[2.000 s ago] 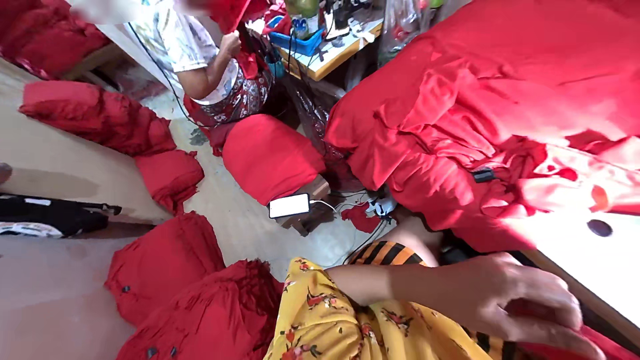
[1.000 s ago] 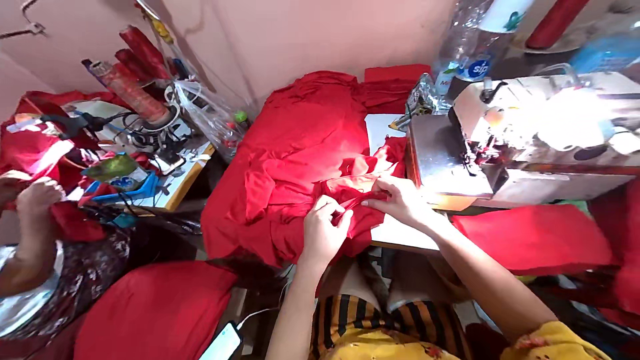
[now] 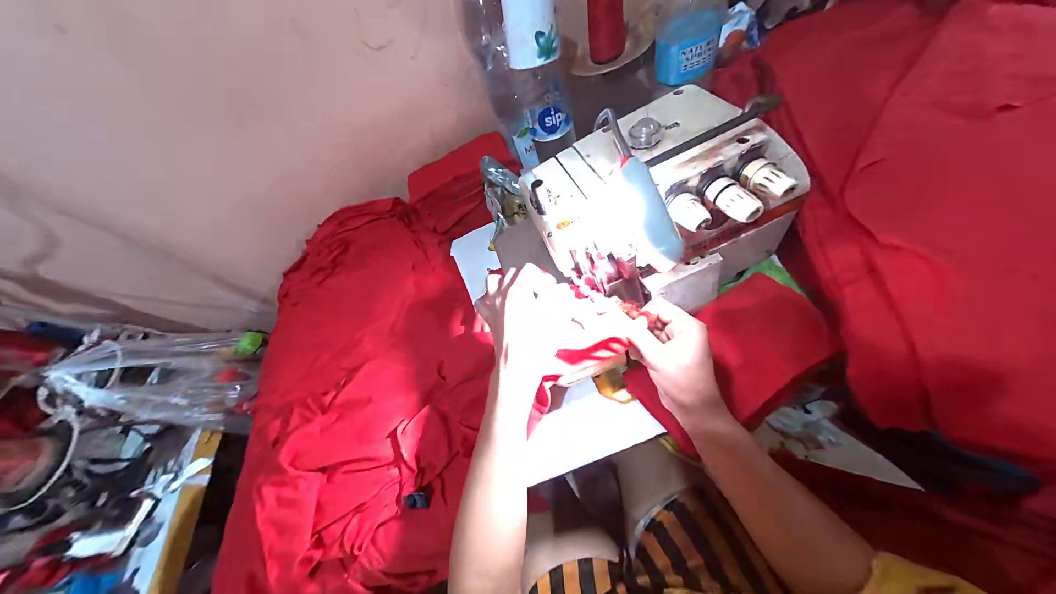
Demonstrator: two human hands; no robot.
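Note:
An overlock sewing machine [image 3: 734, 157] with several tension dials stands on a white table [image 3: 594, 433], a bright lamp glaring over its needle area. A piece of red fabric [image 3: 590, 353] lies at the machine's front under both hands, partly washed out by the light. My left hand [image 3: 524, 309] rests on the fabric left of the presser area; glare hides whether its fingers grip. At the right side of the needle area, my right hand [image 3: 672, 346] pinches the fabric's edge between thumb and fingers.
Heaped red cloth [image 3: 355, 396] covers the left side of the table. More red cloth [image 3: 949, 206] hangs at the right. Plastic bottles [image 3: 528, 82] and a red thread cone [image 3: 606, 33] stand behind the machine. A second table [image 3: 177, 511] with clutter and a plastic bag [image 3: 165, 371] is at far left.
Both hands have moved right, from the red cloth pile to the front of the sewing machine, with red fabric under them. The view has turned toward the machine.

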